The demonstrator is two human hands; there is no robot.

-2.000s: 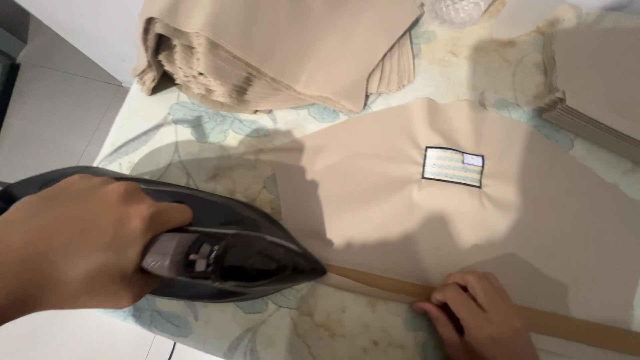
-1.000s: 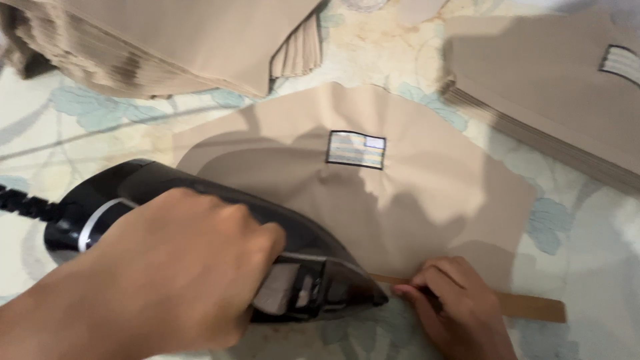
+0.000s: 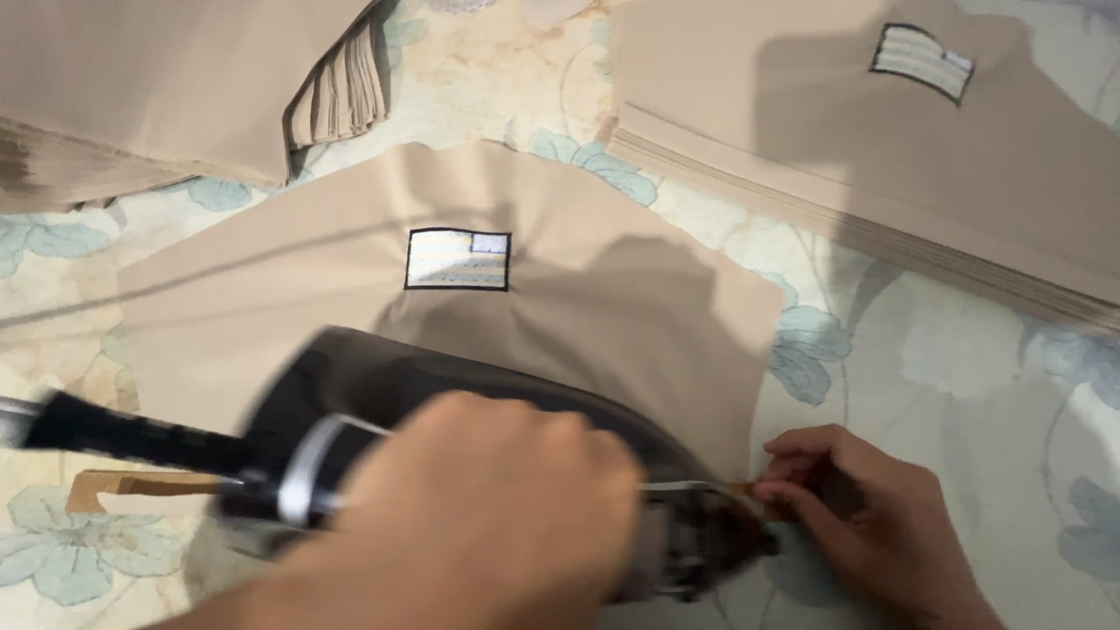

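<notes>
My left hand (image 3: 499, 499) is wrapped around the handle of a black clothes iron (image 3: 394, 367), whose tip points right. Beneath the iron lies a beige fabric piece (image 3: 236, 324) with a black-edged, flag-like striped patch (image 3: 458, 260); the fabric is puckered around the patch. A narrow brown strip (image 3: 86, 492) shows along the fabric's lower edge at the left, with its middle hidden by the iron. Just right of the iron's tip, my right hand (image 3: 875, 516) pinches the strip's right end or the fabric corner there; which one is unclear.
A thick stack of beige fabric (image 3: 175, 79) lies at the upper left. Another stack (image 3: 787, 175), topped by a piece with a similar patch (image 3: 923, 61), is at the upper right. The iron's cord (image 3: 131, 437) runs off left. A flower-patterned cloth (image 3: 945, 420) covers the surface.
The iron in my left hand has moved right along the fabric's lower edge. My right hand is now at the fabric's lower right corner. The view has shifted.
</notes>
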